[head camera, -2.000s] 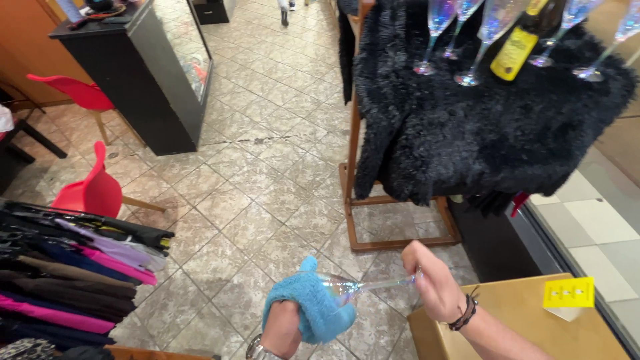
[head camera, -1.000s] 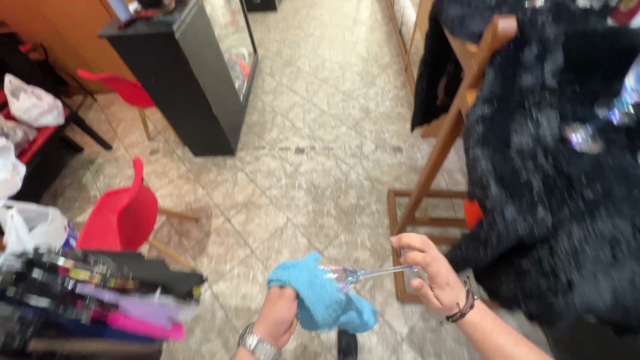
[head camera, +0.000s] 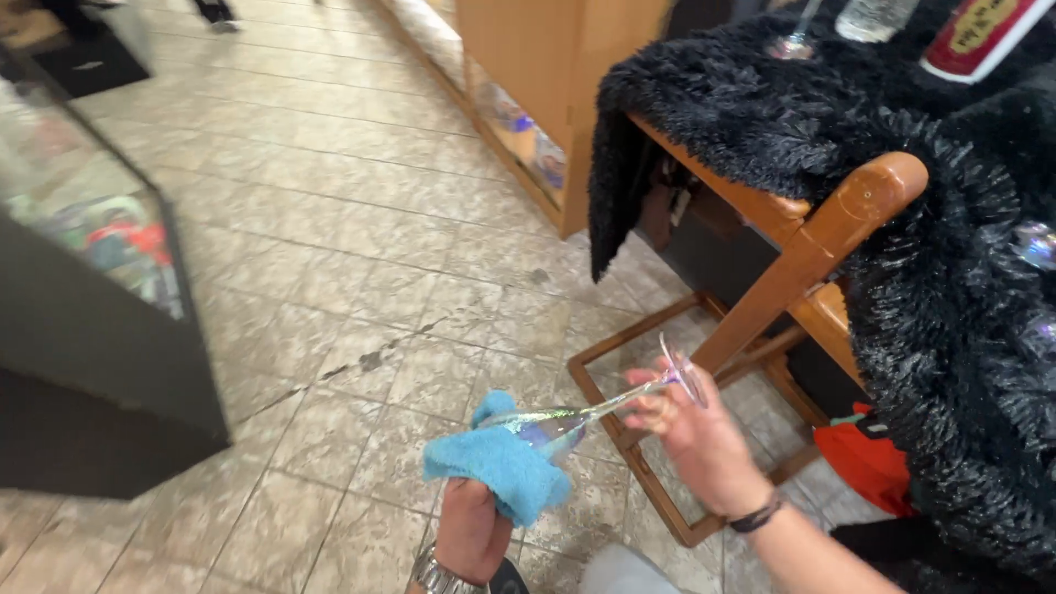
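My left hand, with a metal watch at the wrist, grips a light blue fluffy cloth wrapped around the bowl of an iridescent champagne flute. The flute lies nearly sideways, its foot up and to the right. Beside the stem and foot is my right hand, with a dark bracelet at the wrist. Its fingers are spread behind the stem; whether they touch it is not clear. The cloth hides the rim of the flute and most of my left fingers.
A wooden frame stands close at the right, beside black faux fur bearing a glass base, a clear vessel and a red-and-white container. A dark cabinet is at the left, over tiled floor.
The view has swung and moved nearer the wooden frame and fur. My right hand, closed at the stem two seconds ago, now has its fingers spread. The cloth stays on the bowl in my left hand.
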